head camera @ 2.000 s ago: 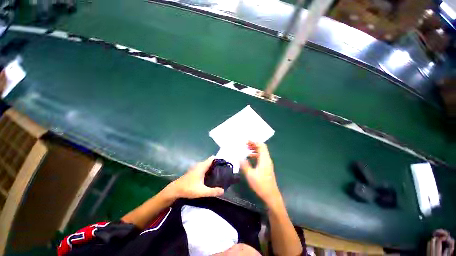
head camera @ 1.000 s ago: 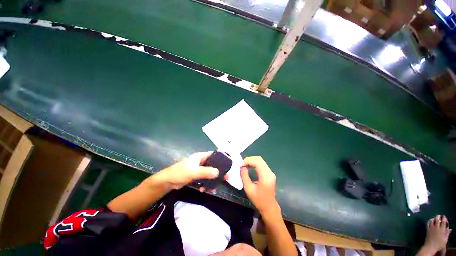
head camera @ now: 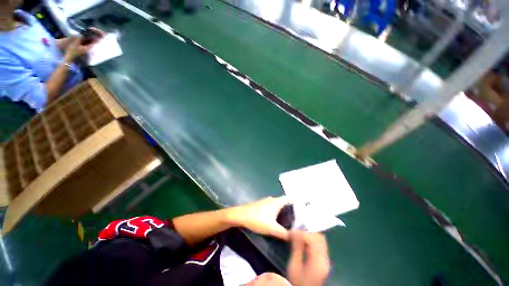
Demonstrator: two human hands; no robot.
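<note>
The black power adapter [head camera: 286,216] is in my left hand [head camera: 258,217], low in the view, mostly covered by the fingers. My right hand [head camera: 310,258] is blurred and close beside it, below the white sheet. Its fingers are bent, and I cannot tell whether they pinch anything. The white label sheet [head camera: 321,187] lies flat on the green bench just beyond both hands. It has a small dark mark near its lower edge, and a loose white corner sticks out beside my fingers.
An open carton with a brown divider grid [head camera: 58,131] stands at the left bench edge. A person in a light blue shirt [head camera: 22,61] sits behind it, holding a dark item over a white sheet [head camera: 105,49]. A metal upright [head camera: 413,125] rises from the worn strip at right.
The view has swung left, bringing the divided carton and the neighbour into sight. The black units and white stack at right have left the picture. The adapter remains in my left hand.
</note>
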